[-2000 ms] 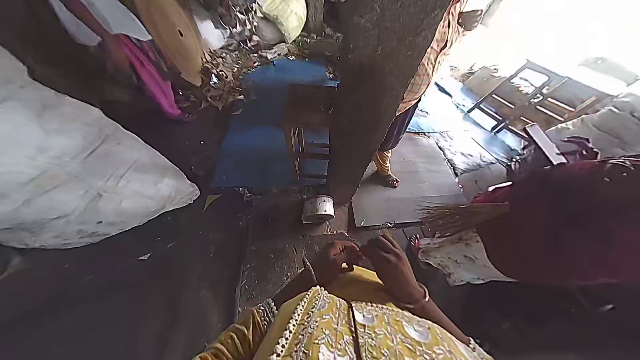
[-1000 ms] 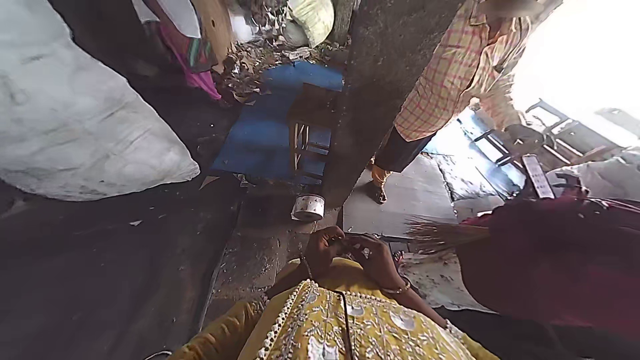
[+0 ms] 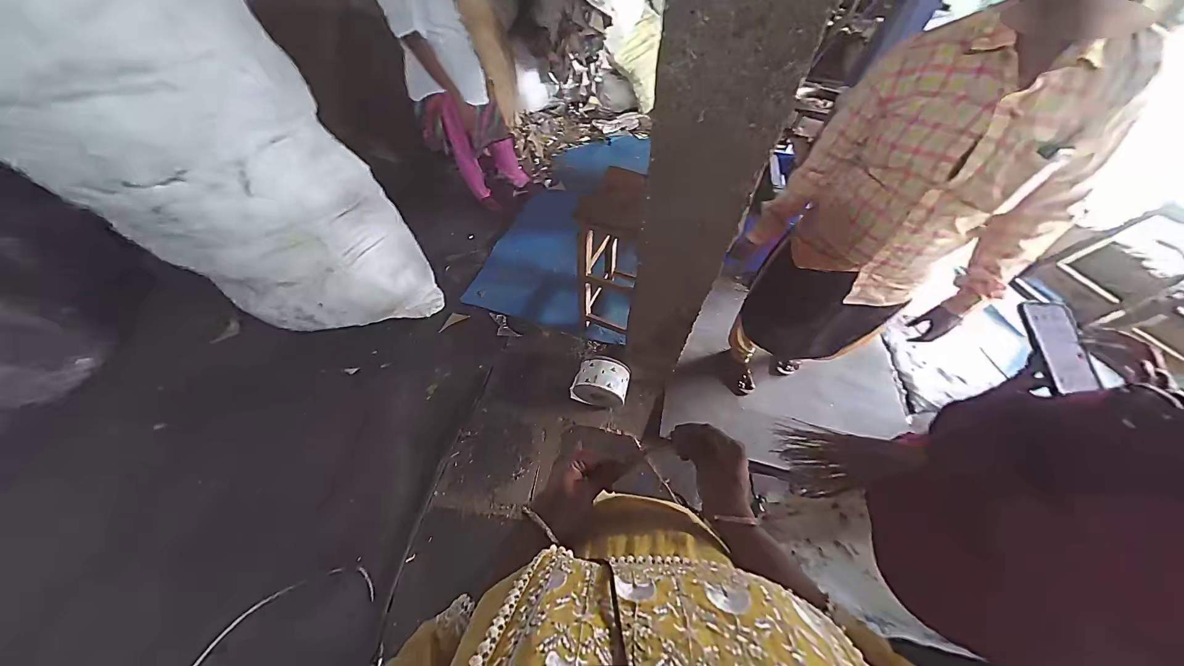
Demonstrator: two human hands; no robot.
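Observation:
My left hand is in front of my yellow embroidered garment, its fingers curled; whether something small lies in them I cannot tell. To its right, my right hand is bent in a loose fist, a little apart from the left. Something thin and dark seems to span the space between the two hands, too blurred to name. Bangles circle both wrists. Beyond the hands, a white patterned round container rests on the floor near the foot of a concrete pillar.
A large white sack bulges at left. A wooden stool stands on a blue sheet. A person in a checked shirt stands at right; another holds a phone near a broom. Someone bends at the upper left.
My hands, close together before, are now farther apart. The person in the checked shirt has come more fully into view. The view has shifted.

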